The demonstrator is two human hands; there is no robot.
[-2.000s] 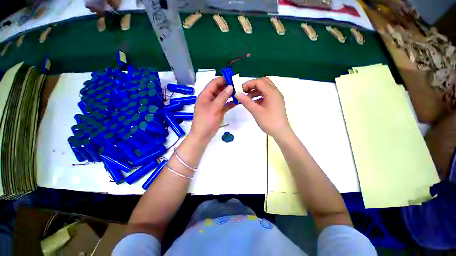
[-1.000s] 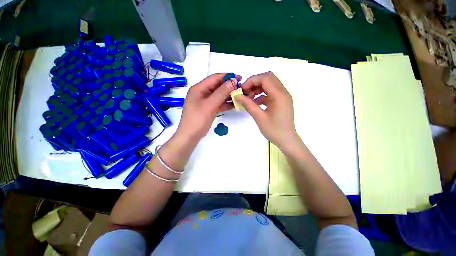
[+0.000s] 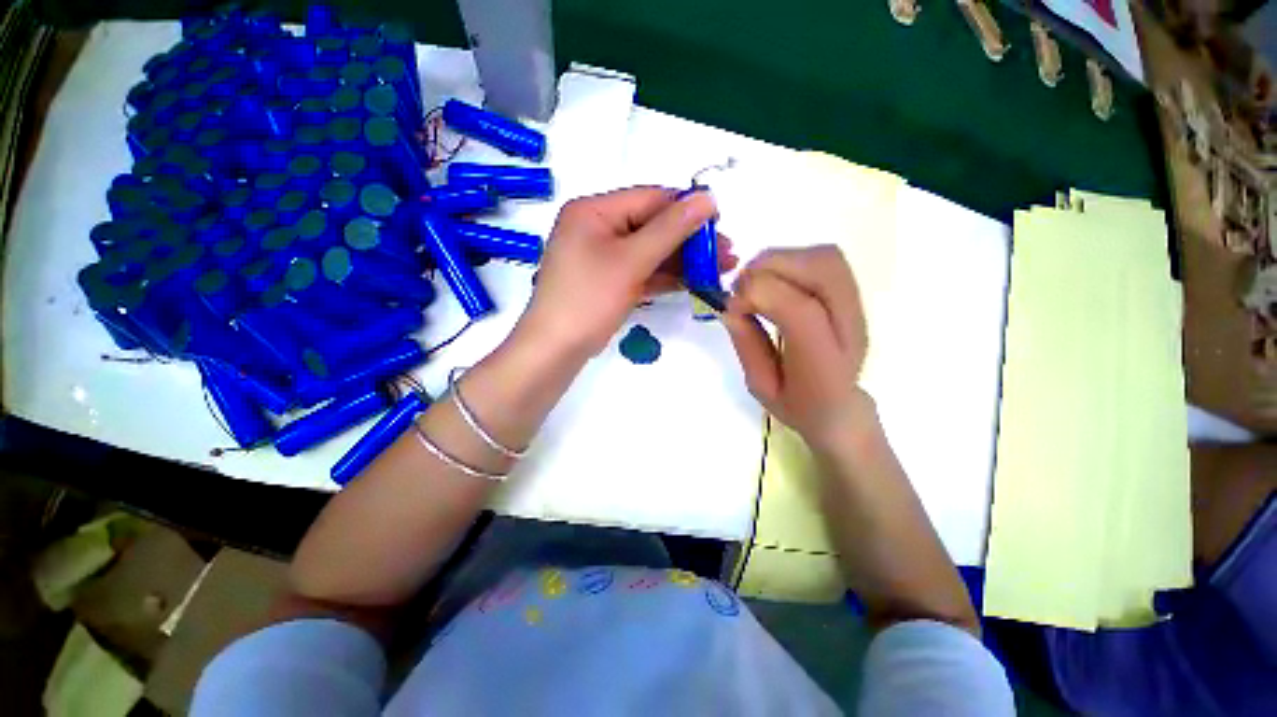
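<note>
A blue battery cell [image 3: 699, 252] is held above the white sheet, nearly upright, with thin wires at its top. My left hand [image 3: 616, 259] grips its upper part between thumb and fingers. My right hand [image 3: 801, 329] has its fingertips at the cell's lower end, pinching a small dark piece there; its exact shape is hidden. A small yellowish patch shows beside the lower end of the cell. Dark green round pads [image 3: 640, 345] lie on the white sheet below my hands. A yellow adhesive sheet [image 3: 791, 511] lies partly under my right forearm.
A large cell pile [image 3: 266, 196] stands at left, with loose cells [image 3: 493, 129] beside it. A grey post [image 3: 508, 56] and green conveyor belt [image 3: 784, 84] are beyond. Spare yellow sheets [image 3: 1085, 420] lie at right. A cardboard box [image 3: 224, 609] is below left.
The cell now stands nearly upright with its wires upward. My right hand has moved to its lower end. The yellow piece at my fingertips is now mostly hidden. The camera view has turned.
</note>
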